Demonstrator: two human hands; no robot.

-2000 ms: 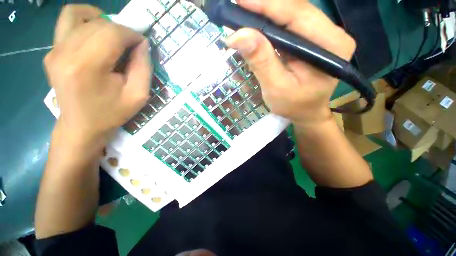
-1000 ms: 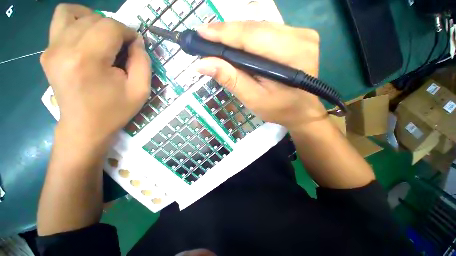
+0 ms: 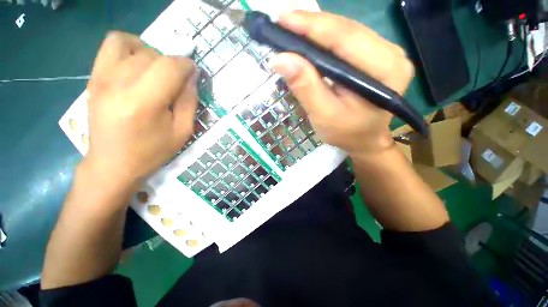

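Observation:
My right hand (image 3: 351, 90) holds the black soldering iron (image 3: 327, 62) like a pen. Its blurred metal tip points up-left over the upper part of the boards, near the picture's top edge. My left hand (image 3: 141, 111) is closed in a pinch over the left side of the white tray (image 3: 240, 231). A thin pale solder wire (image 3: 45, 79) runs from the left to this hand; its end at the fingertips is hard to make out. Green-edged board panels (image 3: 228, 174) lie in the tray. Glare washes out the upper panels, and my left hand hides part of one.
The tray lies on the dark green mat (image 3: 36, 138) and overhangs its edge above my lap. A flat black rectangle (image 3: 435, 51) lies at upper right, with cables (image 3: 508, 60) beside it. Open brown cardboard boxes (image 3: 502, 141) stand at right, over the green floor.
The iron's tip was at my left fingertips one second ago; it is now up and right, away from them. My left hand has shifted right and slightly down. The view has shifted slightly.

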